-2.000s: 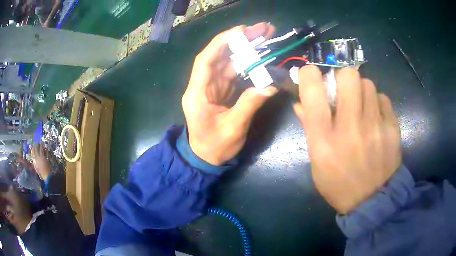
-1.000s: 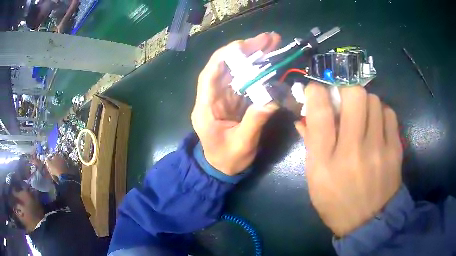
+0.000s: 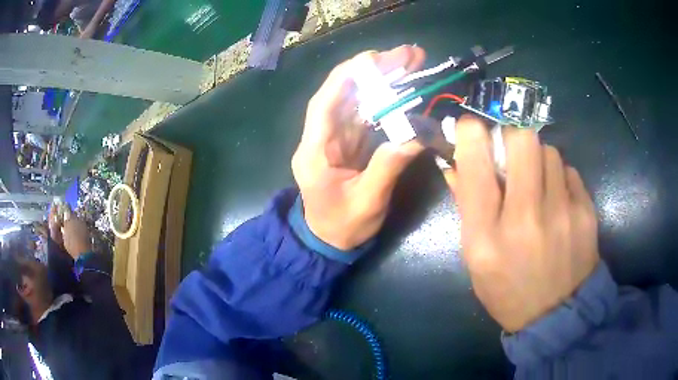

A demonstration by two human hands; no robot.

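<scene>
My left hand (image 3: 338,163) holds a white plastic block (image 3: 385,104) between thumb and fingers. White, green and red wires (image 3: 420,96) run from the block's side to the right. A small dark part (image 3: 472,58) with a metal end is at the wires' tips. A circuit board (image 3: 513,102) with dark, blue and yellow parts lies just beyond my right fingers. My right hand (image 3: 524,230) is closed on white-handled cutters (image 3: 497,145). Their dark jaws (image 3: 438,136) are blurred and point at the block's lower end near my left thumb; whether they touch it is unclear.
A long brown cardboard tray (image 3: 167,230) stands at left with a pale yellow ring (image 3: 123,211) on it. A thin dark stick (image 3: 617,105) lies at right. A blue coiled cord (image 3: 360,330) crosses the bench below. Another person (image 3: 82,304) is at far left, beside many small assemblies.
Since the oldest frame, the view has shifted, so most things appear farther right. The board has turned slightly beside my right fingers. Both hands keep their holds.
</scene>
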